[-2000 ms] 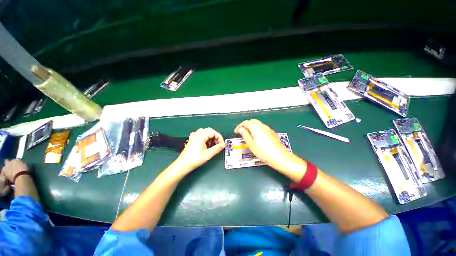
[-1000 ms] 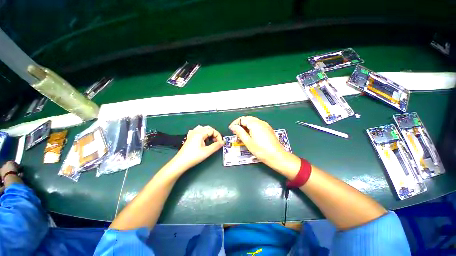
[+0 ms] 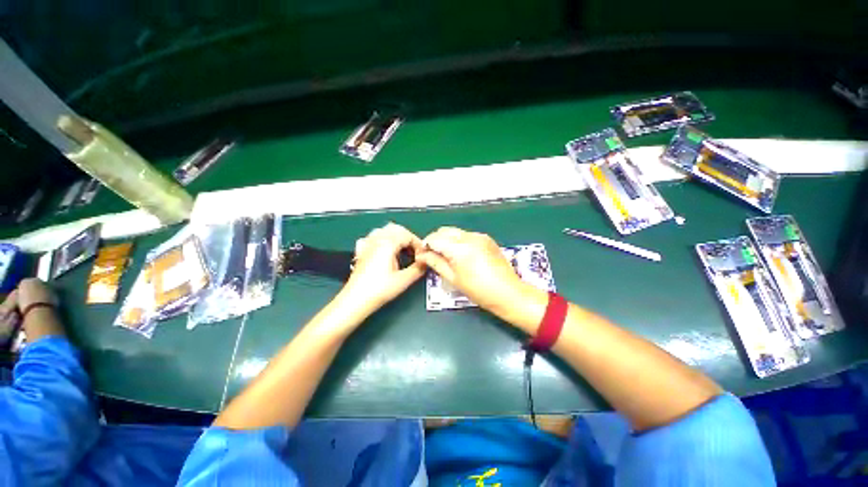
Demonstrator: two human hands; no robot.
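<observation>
My left hand [image 3: 381, 262] and my right hand [image 3: 468, 269] meet fingertip to fingertip over the left end of a phone mid-frame [image 3: 533, 268]. The frame lies flat, open side up, partly hidden by my right hand. Thumb and finger of each hand are pinched together; anything between them is too small to tell. A dark bundle of thin cables [image 3: 319, 262] lies just left of my left hand. A red wrist strap [image 3: 550, 321] with a thin cord is on my right wrist. Slim tweezers [image 3: 612, 244] lie to the right.
Clear bags with black strips [image 3: 238, 266], a bag of brown-orange parts [image 3: 174, 278] and an orange piece [image 3: 109, 272] lie left. Several phone frames [image 3: 757, 304] lie right, some over the white strip [image 3: 419, 187]. Phone units [image 3: 372, 135] are on the belt. A co-worker's arm [image 3: 43, 328] is far left.
My right hand has moved left until its fingertips meet those of my left hand. The phone units on the belt have shifted to the right.
</observation>
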